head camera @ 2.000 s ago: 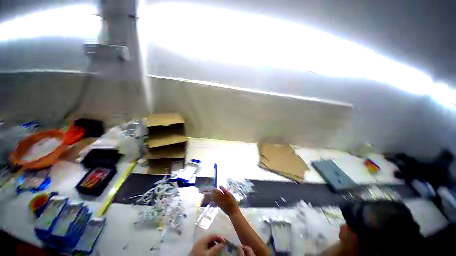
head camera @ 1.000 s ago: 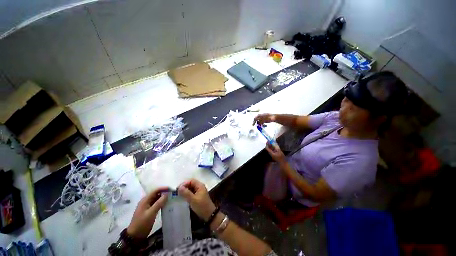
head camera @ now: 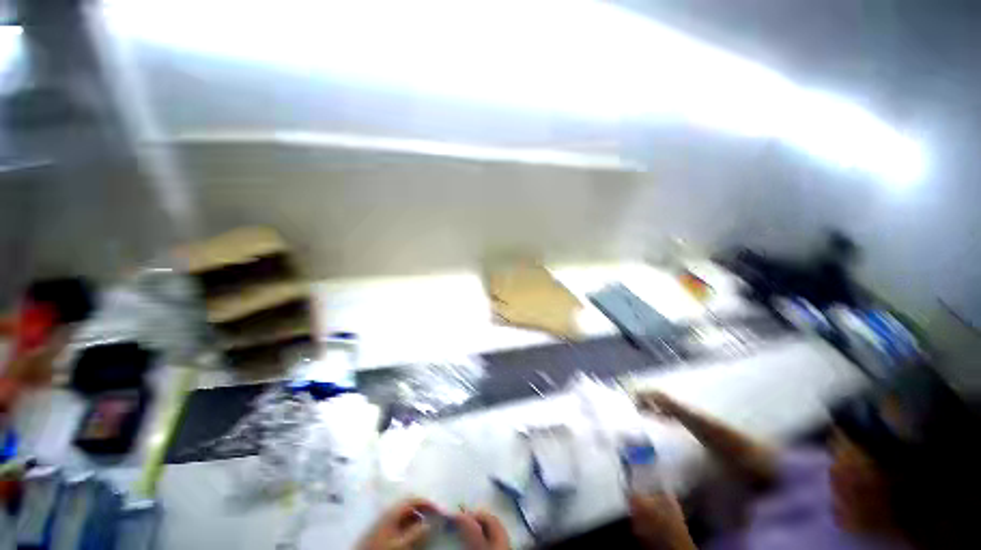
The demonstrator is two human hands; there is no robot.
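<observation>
The view is blurred. My left hand (head camera: 400, 525) and my right hand (head camera: 481, 529) are close together at the bottom edge, partly cut off. Their fingers are bent around the small greyish end of a retail box (head camera: 441, 525); the rest of the box is out of the picture. Several window boxes (head camera: 551, 460) lie on the bench just right of my hands. A tangled heap of white cables (head camera: 285, 440) lies to the left. A glossy pile of clear-white pieces (head camera: 436, 385) lies on the dark strip.
A person in purple (head camera: 791, 500) sits at the right, hands by a blue-edged box (head camera: 637, 451). An open carton (head camera: 253, 295), flattened cardboard (head camera: 532, 298) and a grey case (head camera: 635, 314) are at the back. A black box (head camera: 111, 414) and a row of filled boxes (head camera: 81, 510) are left.
The view has swung up and left since one second ago. My hands now show lower, at the bottom edge, and the body of the held box has left the picture.
</observation>
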